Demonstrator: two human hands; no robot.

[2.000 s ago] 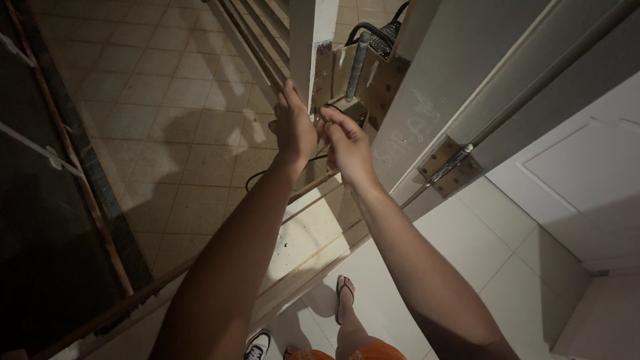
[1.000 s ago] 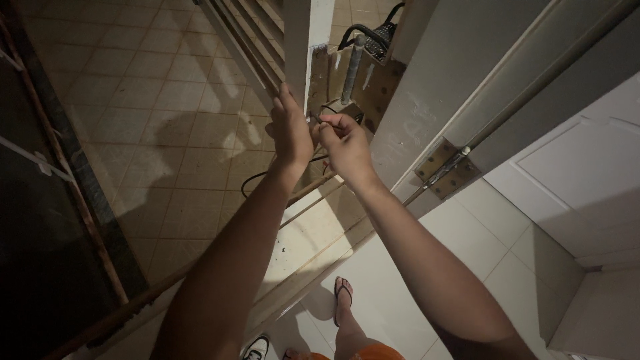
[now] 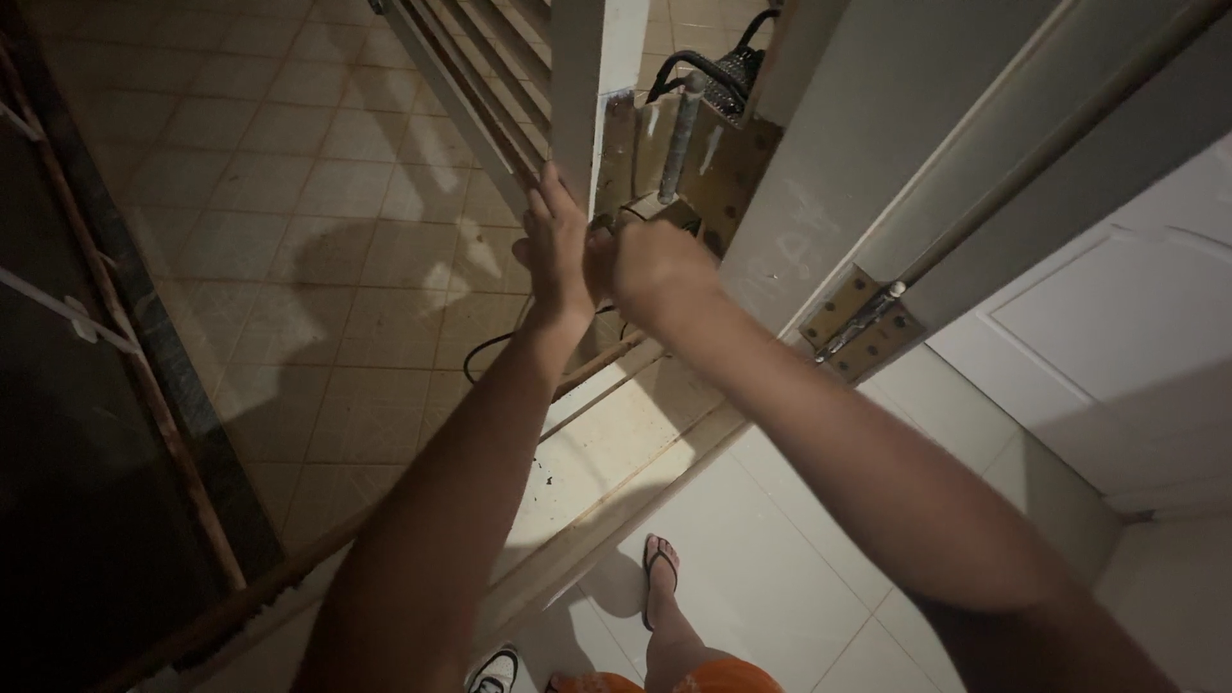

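Observation:
My left hand rests against the edge of a louvered door, its fingers extended along the wood. Close beside it, on the right, my right hand is curled in front of the door edge; whatever its fingertips may hold is hidden. Just above the right hand a large metal hinge with a thick upright pin joins the door to the frame. A block-like part sits at the foot of the pin, partly covered by the right hand.
A second hinge is on the door frame at right, with a white panelled door beyond. Behind the main hinge is a dark object with a black handle. A thin black cable loops near the sill. A sandalled foot and a shoe stand below.
My right hand has turned, so its back now faces up and its fingers are hidden. My left hand stays against the door edge.

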